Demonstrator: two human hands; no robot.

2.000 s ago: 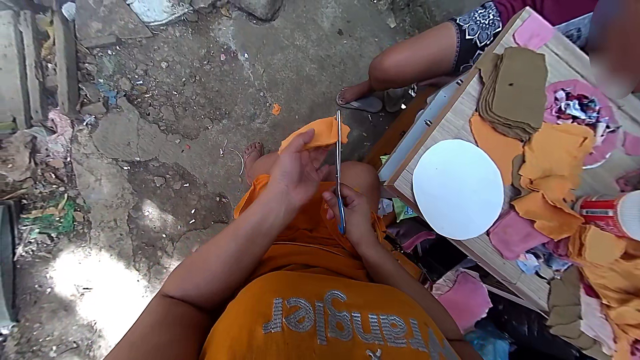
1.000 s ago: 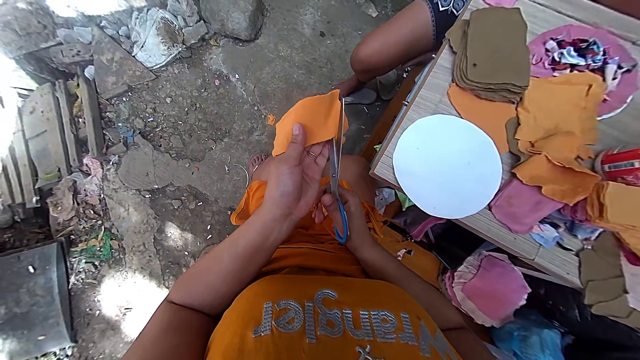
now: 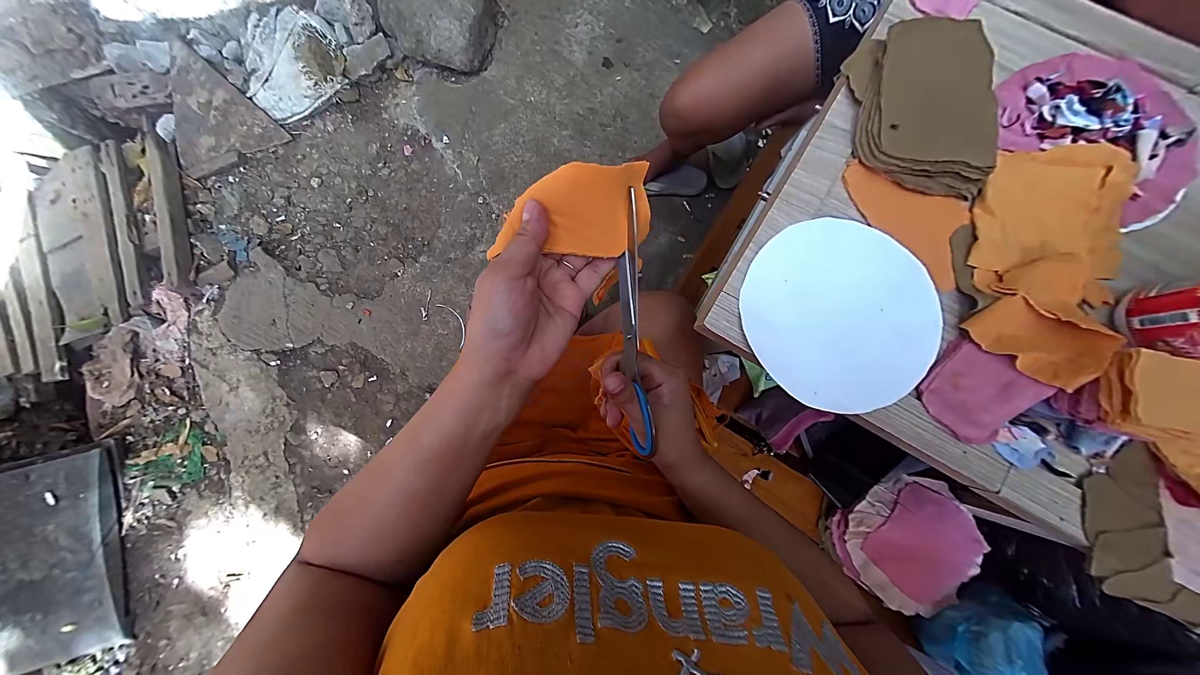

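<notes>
Between the thumb and fingers of my left hand is an orange fabric piece, held up over the ground. My right hand grips the blue handle of a pair of scissors. The blades point away from my body and lie at the right edge of the orange fabric; whether they are parted there is hard to tell. A small strip of orange cloth hangs beside the blades, below the held piece. Right of my hands, a white round disc lies on the wooden table.
The table bears a stack of brown cloth pieces, orange pieces, a pink round cloth with scraps and a red can. Another person's bent leg is beyond it. Pink cloth lies below the table edge.
The orange fabric, edge-on two seconds ago, now shows its broad face. The scissors, held more upright before, have shifted with my right hand at the fabric's right side.
</notes>
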